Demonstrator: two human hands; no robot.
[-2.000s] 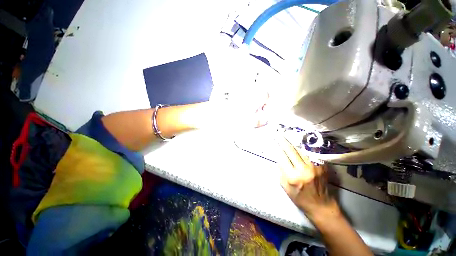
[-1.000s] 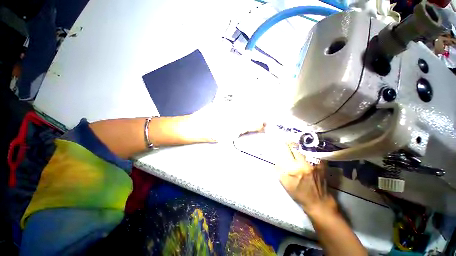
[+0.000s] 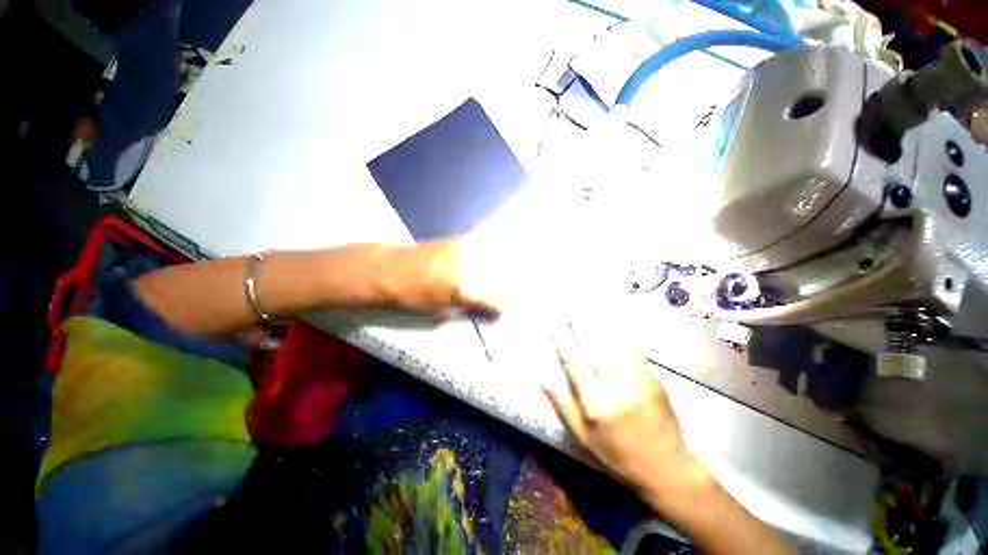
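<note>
A dark navy-grey fabric piece [image 3: 450, 168] lies flat on the white table, beyond my left forearm. My left hand [image 3: 468, 284] is bare, low over the table near its front edge, its fingers washed out by the lamp. A thin dark edge line shows beside its fingertips; what it belongs to is bleached out. My right hand [image 3: 607, 396] lies on the table with fingers spread, left of and nearer than the needle area. The presser foot area [image 3: 737, 288] of the off-white sewing machine [image 3: 802, 152] has no hand at it. Whether cloth lies under my right fingers is hidden by glare.
A blue tube [image 3: 693, 46] curves behind the needle, with dark-edged pieces [image 3: 580, 92] beside it. A measuring scale runs along the table's front edge [image 3: 433, 388]. A red-rimmed basket [image 3: 81, 266] is at left. Dark cloth lies at upper left.
My right hand has moved away from the presser foot, leftward and towards the front edge. My left hand has drawn back towards the front edge. The view has shifted.
</note>
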